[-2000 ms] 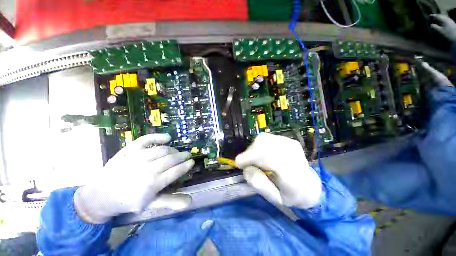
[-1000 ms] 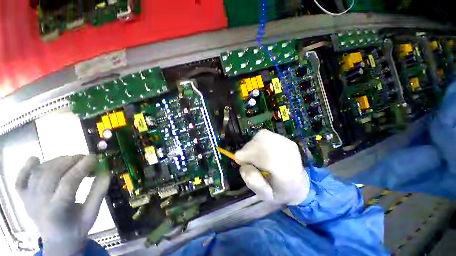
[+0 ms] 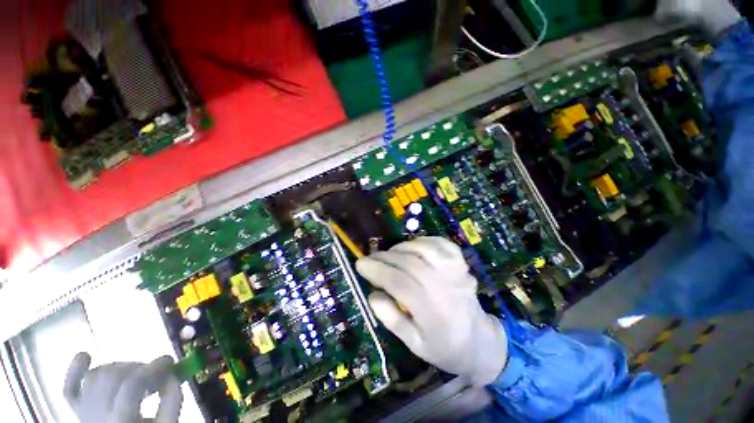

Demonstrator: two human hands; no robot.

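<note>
My right hand [image 3: 430,301], white-gloved, holds a thin yellow stick [image 3: 347,240]. Its tip is beside the upper end of the white edge strip [image 3: 354,285] of the nearest green circuit board [image 3: 277,355]; contact is unclear. The board sits in a black pallet and has yellow capacitors [image 3: 198,292] and rows of shiny small components. My left hand [image 3: 124,390], gloved and cut off by the bottom edge, is left of the pallet. Its fingertips are at a small green strip [image 3: 188,364]; whether they grip it is unclear.
More populated boards [image 3: 496,202] stand along the line to the right. A blue coiled cord [image 3: 380,83] hangs across them. Behind the metal rail [image 3: 273,159], a sample assembly [image 3: 124,91] and dark tweezers [image 3: 256,76] lie on the red mat. A coworker's blue sleeve [image 3: 719,215] is at right.
The view has shifted, showing more of the red mat. The stick's tip has moved from the strip's lower end to its upper end. My left hand has left the board's near edge for its left side.
</note>
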